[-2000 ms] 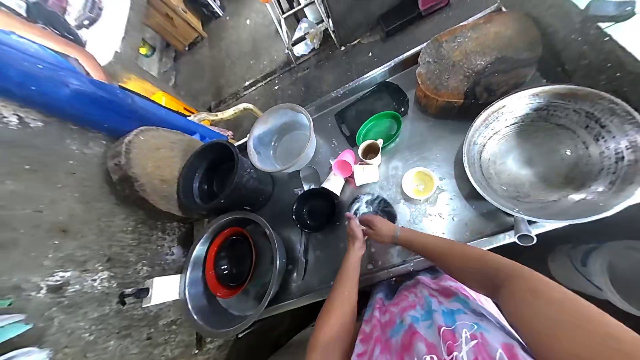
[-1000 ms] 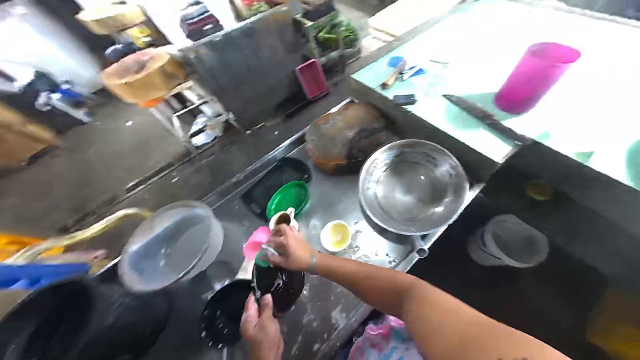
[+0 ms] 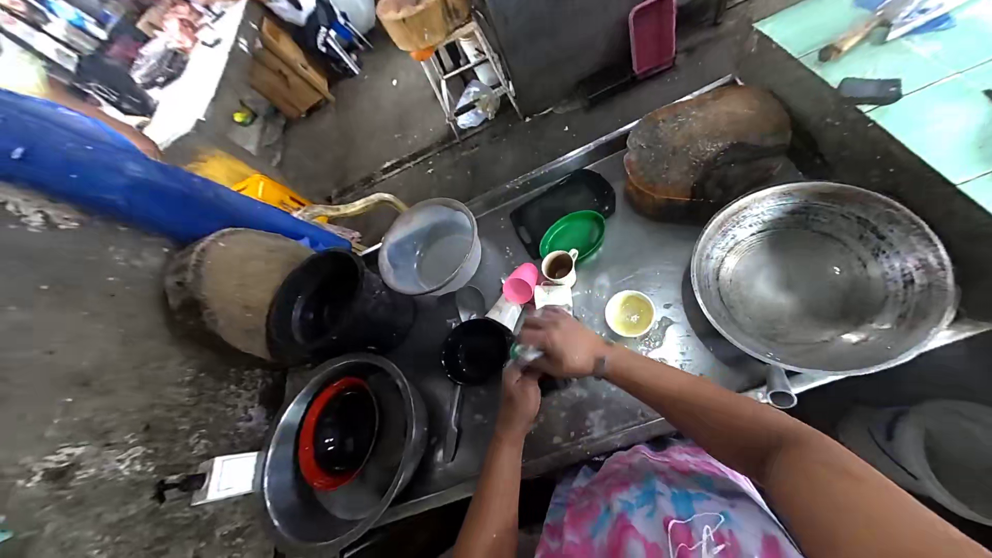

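My left hand [image 3: 518, 397] is raised over the metal counter, its fingers at the edge of a dark dish [image 3: 552, 383] that my arms mostly hide. Just above it, my right hand [image 3: 559, 341] has a small pale and green object [image 3: 527, 353], perhaps a scrubbing pad, blurred in its fingers. To the left sits a black bowl [image 3: 474, 351] with soapy-looking bits near it. Beyond my hands stand a pink cup [image 3: 520, 284], a mug with brown contents [image 3: 559, 266] and a green oval plate [image 3: 573, 233]. A white bowl of yellowish liquid [image 3: 630, 314] is at the right.
A large metal wok [image 3: 821, 275] fills the right side, below a thick wooden block [image 3: 707, 147]. At left are a clear plastic tub [image 3: 432, 246], a black bucket [image 3: 322, 306] and a steel basin [image 3: 399, 473] holding red and black bowls. A blue pipe-like form [image 3: 132, 182] crosses upper left.
Both hands stay together near the black bowl; a second ago the right hand was against a black bowl held by the left. The view has swung back to the left.
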